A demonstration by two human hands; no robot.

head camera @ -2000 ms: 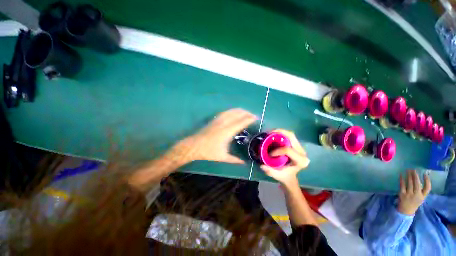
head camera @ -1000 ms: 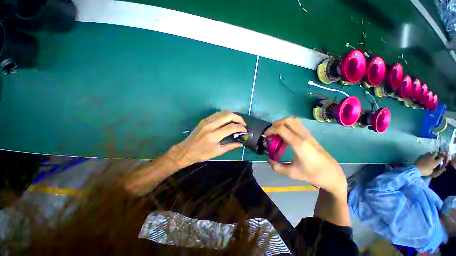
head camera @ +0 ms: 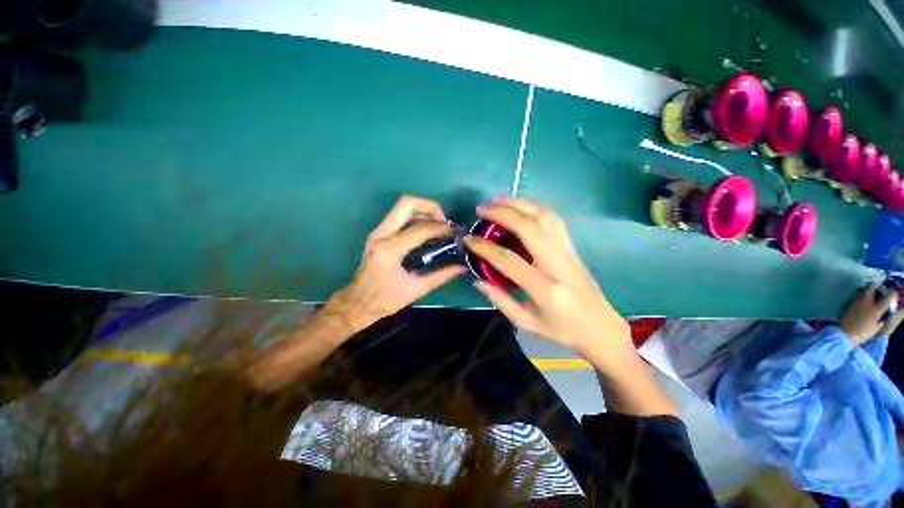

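A black housing (head camera: 433, 255) with a magenta cup (head camera: 501, 256) at its right end is between my hands, above the green bench top near its front edge. My left hand (head camera: 396, 260) grips the black part from the left, with the fingertips at its side. My right hand (head camera: 543, 270) is bent over the magenta end, fingers across the rim. The hands cover much of the unit, and small details between the fingertips are blurred.
Core units with magenta cups (head camera: 731, 207) stand in rows at the right, with a white lead (head camera: 684, 157) between them. Black housings (head camera: 45, 84) lie at the far left. A white rail strip (head camera: 426, 35) runs behind. A person in blue sleeves (head camera: 808, 397) sits at the right.
The magenta cup first faced up in my right hand, with my left hand apart. Both hands now hold the unit, and my right fingers have moved over its magenta end. The view has shifted.
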